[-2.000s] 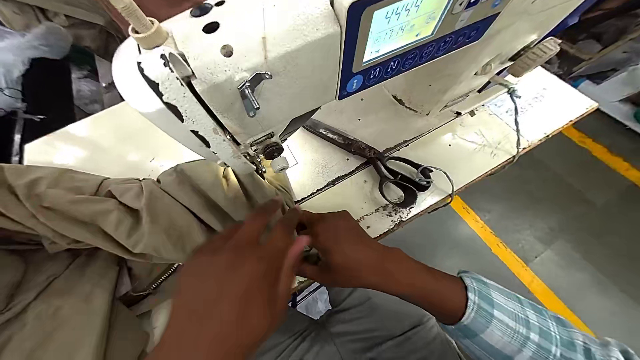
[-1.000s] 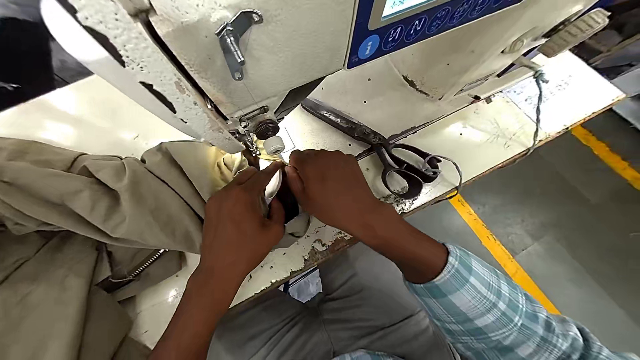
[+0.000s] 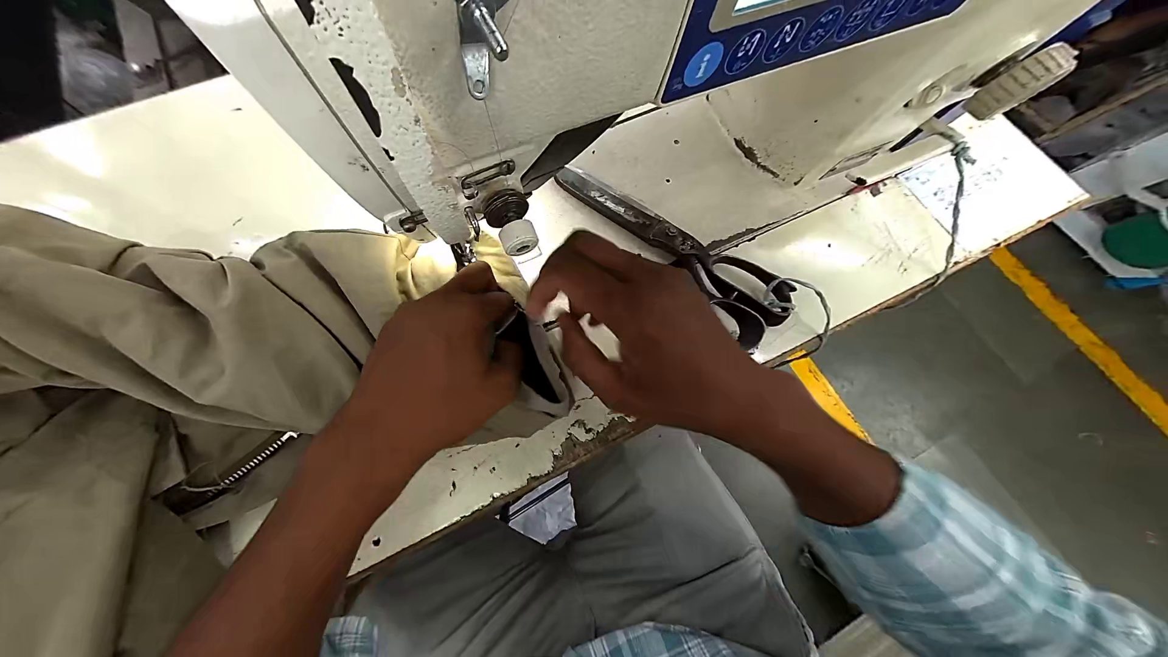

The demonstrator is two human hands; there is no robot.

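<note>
A khaki garment [image 3: 210, 328] lies over the sewing machine bed, its lit edge under the machine's needle and presser foot [image 3: 464, 254]. My left hand [image 3: 447, 356] grips the garment's edge just in front of the foot, fingers curled over the cloth. Close to its right, my right hand [image 3: 630, 328] is raised with thumb and forefinger bent toward each other near the cloth; whether something thin is between them cannot be told. A dark opening with a pale rim [image 3: 547, 365] shows between the hands. A metal zipper [image 3: 251, 465] runs along the garment at the lower left.
Black-handled fabric scissors [image 3: 639, 219] lie on the machine bed behind my right hand. The sewing machine head [image 3: 547, 55] with its control panel [image 3: 803, 36] stands above. A cord [image 3: 956, 201] hangs at the right. The worn table edge [image 3: 584, 438] borders my lap.
My right hand has come away from the cloth edge, a little to the right of my left hand. Both hands were together at the garment one second ago. The view has moved closer.
</note>
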